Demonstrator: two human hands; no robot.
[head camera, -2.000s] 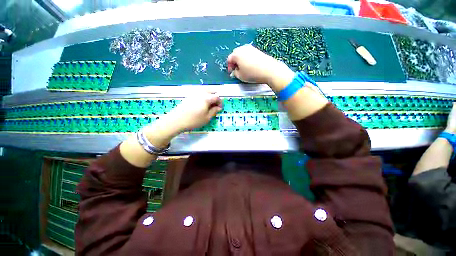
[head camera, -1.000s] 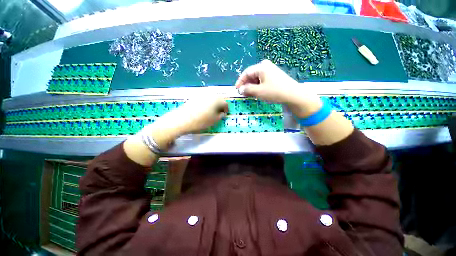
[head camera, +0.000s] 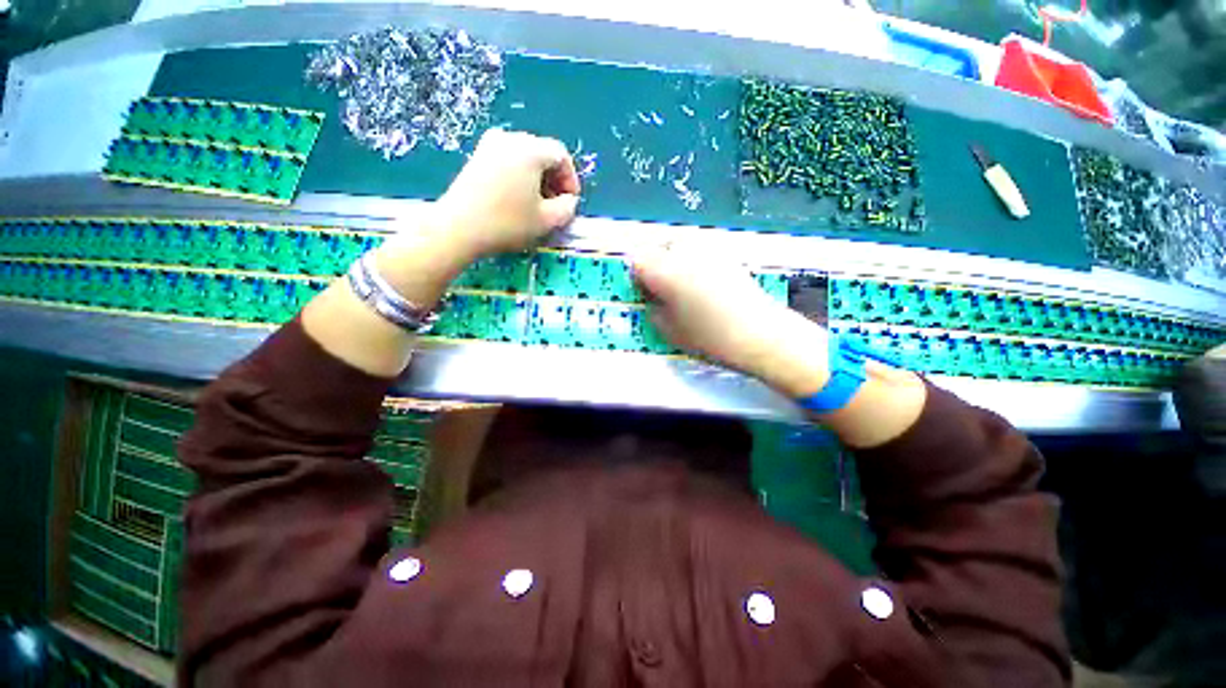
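Green circuit board panels (head camera: 588, 327) lie in two rows on the metal rails before me. My left hand (head camera: 504, 195) is over the rear rail with thumb and forefinger curled together; whether a part is between them cannot be told. My right hand (head camera: 709, 312) is low over the panels, fingertips pointing down at the boards; what they hold is hidden. Silver components (head camera: 407, 92) are heaped at the left of the dark green mat (head camera: 570, 101), with some scattered mid-mat. Green-black components (head camera: 827, 148) lie in a square patch to their right.
A separate board panel (head camera: 215, 145) lies at the mat's left end. A wood-handled tool (head camera: 1003, 190) lies right of the green-black parts. Blue (head camera: 930, 50) and red (head camera: 1053, 81) bins are at the back right. A brown-edged box (head camera: 67, 504) with green panels is below left.
My left hand has moved up from the panels to the rear rail. My right hand has come down from the mat onto the panels. The view has shifted and tilted slightly.
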